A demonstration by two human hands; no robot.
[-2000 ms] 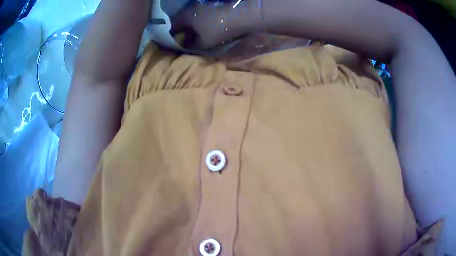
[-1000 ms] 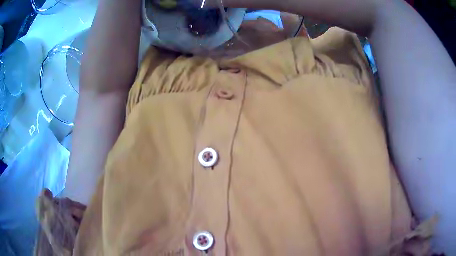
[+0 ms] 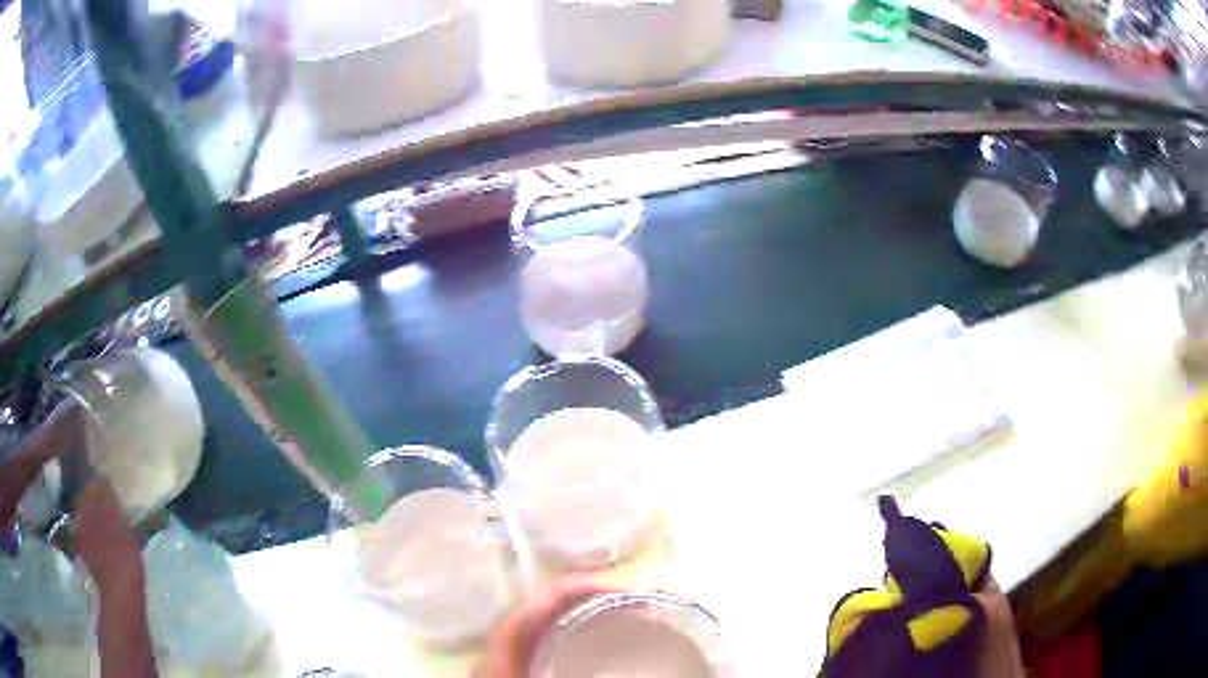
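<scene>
My left hand (image 3: 537, 620) grips the side of a clear round container with a pale base (image 3: 629, 642) at the bottom centre, cut off by the lower edge. My right hand (image 3: 1003, 638) is to the right of it, mostly covered by a bunched dark purple cloth with yellow patches (image 3: 914, 603), which it holds apart from the container. Two like containers stand just beyond my left hand, one at the left (image 3: 437, 563) and one further back (image 3: 579, 484). The fingers under the cloth are hidden.
More containers stand on the dark green conveyor belt (image 3: 795, 252). White sheets (image 3: 914, 397) lie on the white bench. A slanting green post (image 3: 285, 384) rises at left beside another person's hands on a container (image 3: 139, 431). A shelf (image 3: 795, 86) crosses above; something yellow (image 3: 1172, 497) is at right.
The view has swung up from the wearer's orange-yellow top to the bench and belt. The container held near the chest earlier is no longer there; a container and the purple cloth now show over the bench.
</scene>
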